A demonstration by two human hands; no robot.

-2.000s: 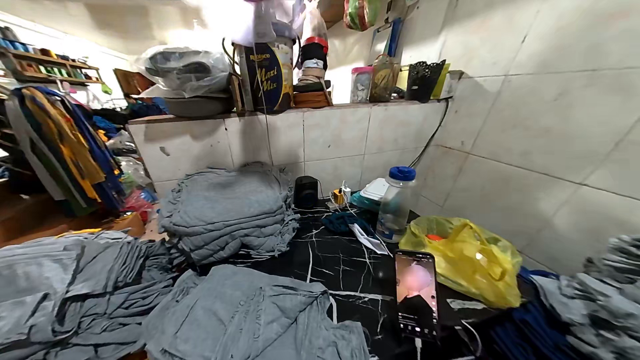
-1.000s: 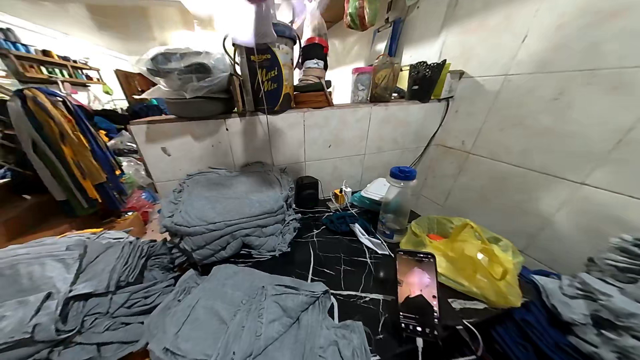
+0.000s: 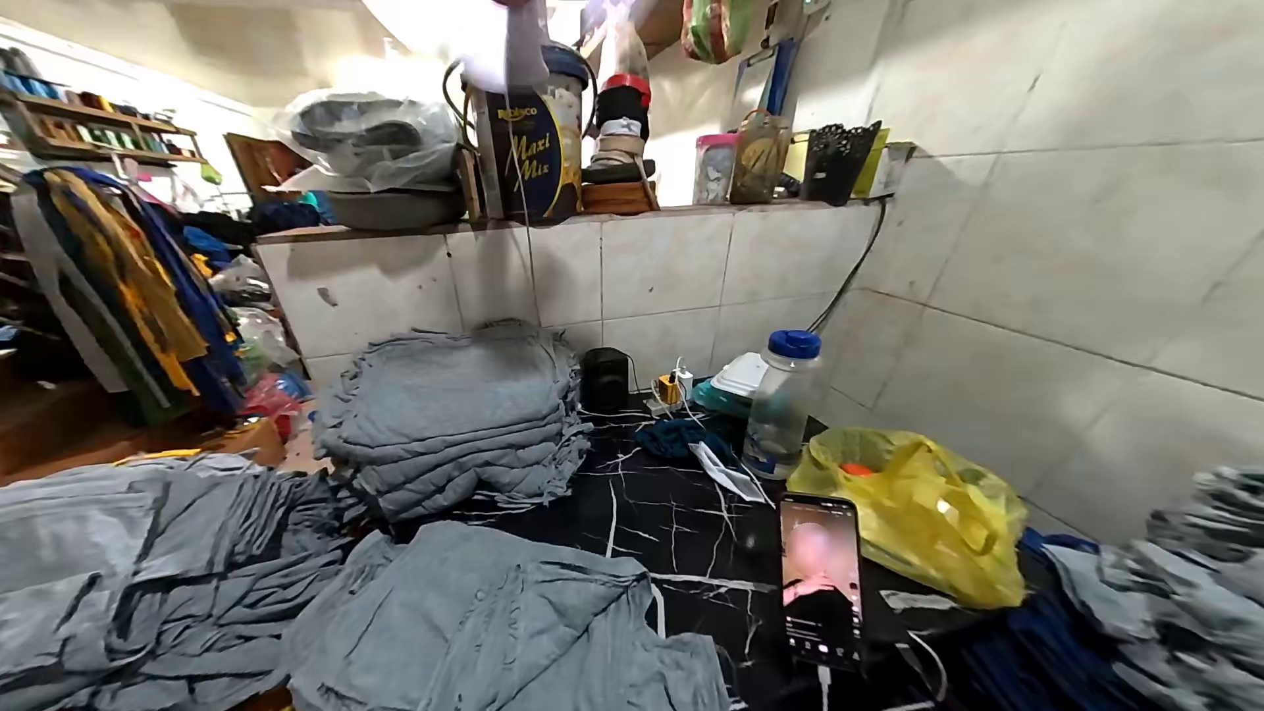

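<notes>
Neither my left hand nor my right hand is in view. A grey garment (image 3: 513, 622) lies spread at the front of a black marble-patterned table (image 3: 632, 523). Behind it stands a thick stack of folded grey cloth pieces (image 3: 454, 405). More grey garments (image 3: 158, 583) are piled at the left. A smartphone (image 3: 821, 583) with its screen lit and a white cable plugged in stands right of the spread garment. Beside the phone sits a yellow plastic bag (image 3: 918, 513), and behind them is a clear plastic bottle with a blue lid (image 3: 780, 405).
A tiled ledge (image 3: 652, 267) at the back bears a labelled bucket (image 3: 538, 148), a black mesh holder (image 3: 835, 163) and jars. A small black speaker (image 3: 604, 379) and chargers (image 3: 673, 385) stand below it. Grey and blue cloth (image 3: 1175, 592) lies at the right; clothes (image 3: 128, 286) hang far left.
</notes>
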